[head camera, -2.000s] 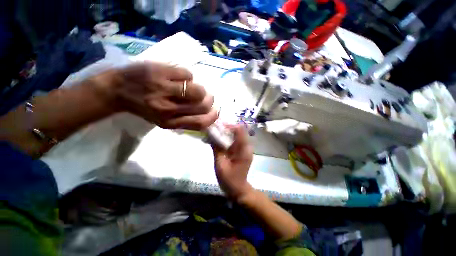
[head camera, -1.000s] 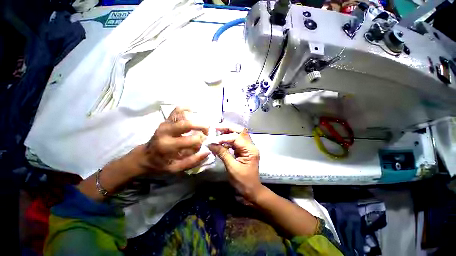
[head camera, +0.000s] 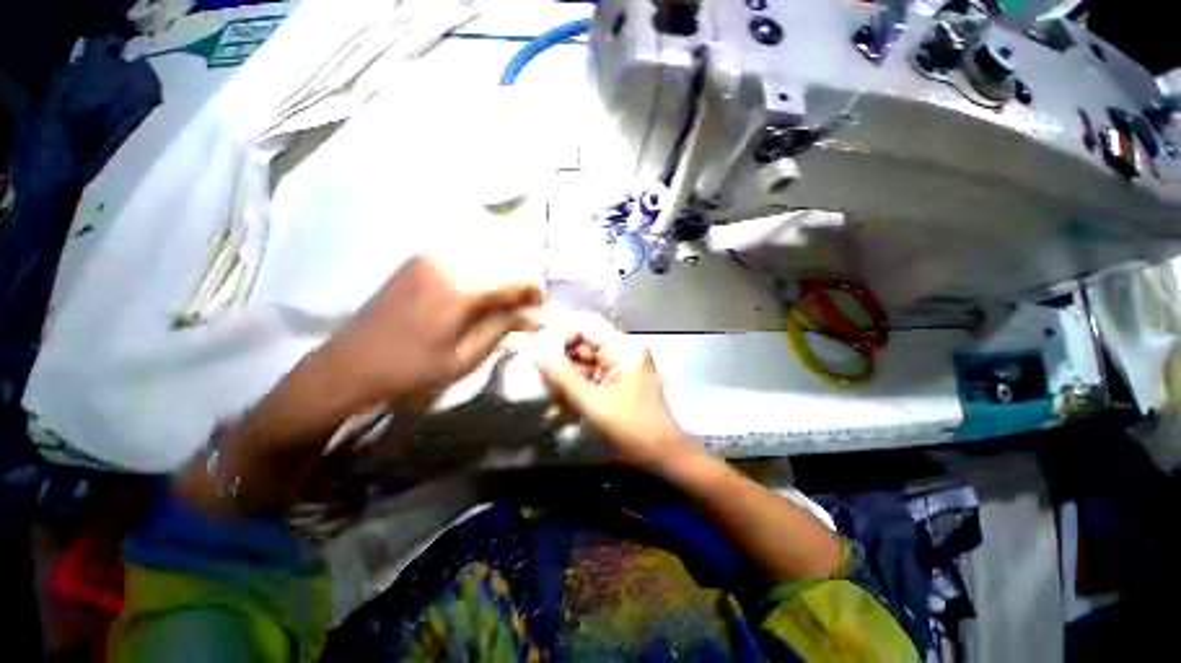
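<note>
A small white cloth piece (head camera: 525, 378) hangs at the table's front edge, left of and below the needle area; its outline is blurred. My right hand (head camera: 611, 389) pinches its upper edge with curled fingers. My left hand (head camera: 434, 330) is blurred over the cloth's left side, its fingertips near the top edge; whether it grips the cloth cannot be told. The presser foot and needle area (head camera: 635, 240) of the white sewing machine head (head camera: 829, 143) is just above my right hand, apart from the cloth.
Folded white cloth strips (head camera: 233, 246) lie at the left. Scissors with red and yellow handles (head camera: 835, 334) lie under the machine arm. A blue tube (head camera: 538, 49) curves behind the needle. Dark cloth (head camera: 91, 143) lies at the far left. White cloth (head camera: 1146, 324) hangs at right.
The view has shifted, so the machine sits slightly further left and up. The small cloth now hangs lower and more spread out. My left hand has lifted, its fingers straighter and blurred.
</note>
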